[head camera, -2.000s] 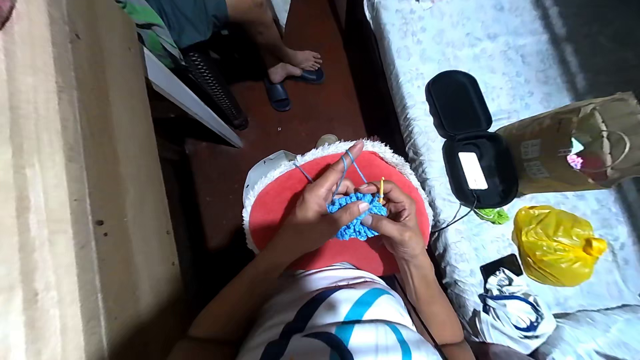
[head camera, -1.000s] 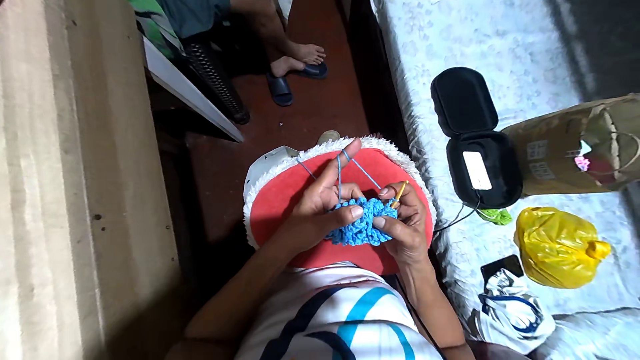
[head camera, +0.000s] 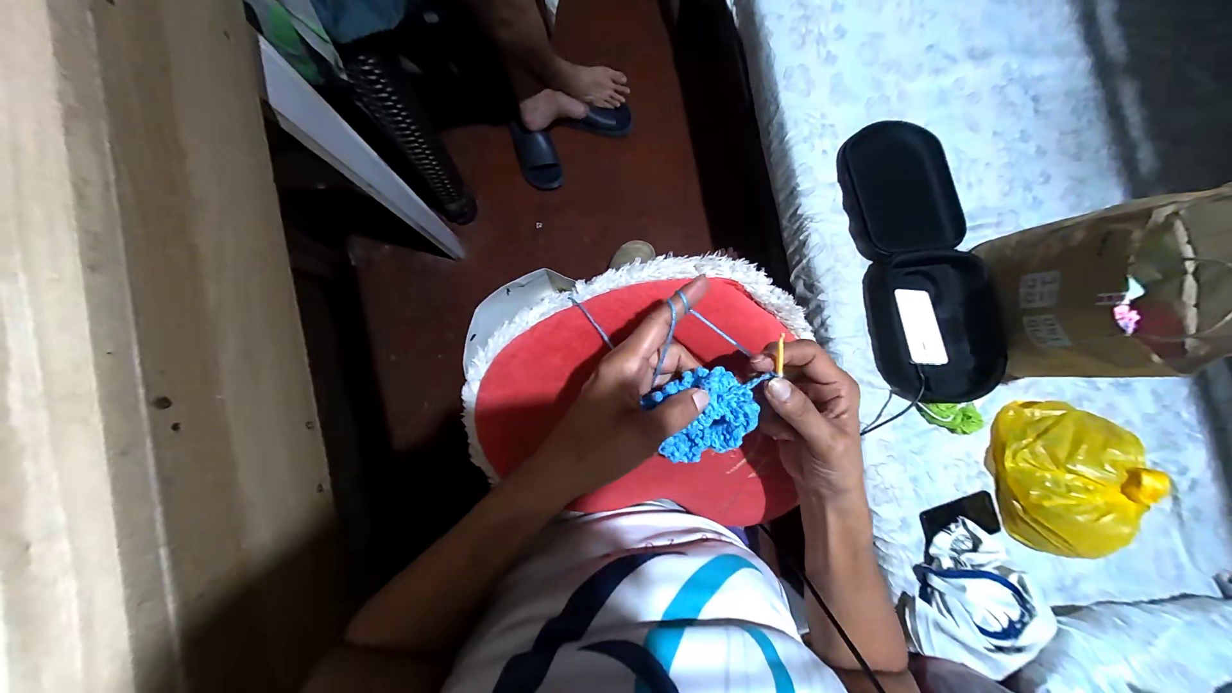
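A blue crocheted piece (head camera: 714, 421) with a ruffled edge is pinched in my left hand (head camera: 630, 395), thumb on top. Blue yarn (head camera: 671, 332) loops round my raised left index finger and runs across to the fingers of my right hand (head camera: 816, 409). That hand grips a yellow crochet hook (head camera: 781, 354), its upper end pointing away from me. The hook is at the right edge of the piece; its lower part is hidden by the fingers. Beneath both hands lies a red cushion (head camera: 539, 385) with white fluffy trim, on my lap.
To the right, a bed (head camera: 818, 58) bears an open black case (head camera: 934, 375), a brown paper bag (head camera: 1078, 269), a tied yellow plastic bag (head camera: 1068, 481), green yarn (head camera: 953, 416) and a white cloth bundle (head camera: 982, 616). A wooden panel (head camera: 192, 289) stands left. Another person's feet (head camera: 592, 87) are ahead.
My right hand and the hook have moved a little right, away from the crocheted piece. The hook, tilted a second ago, is now nearly upright in view.
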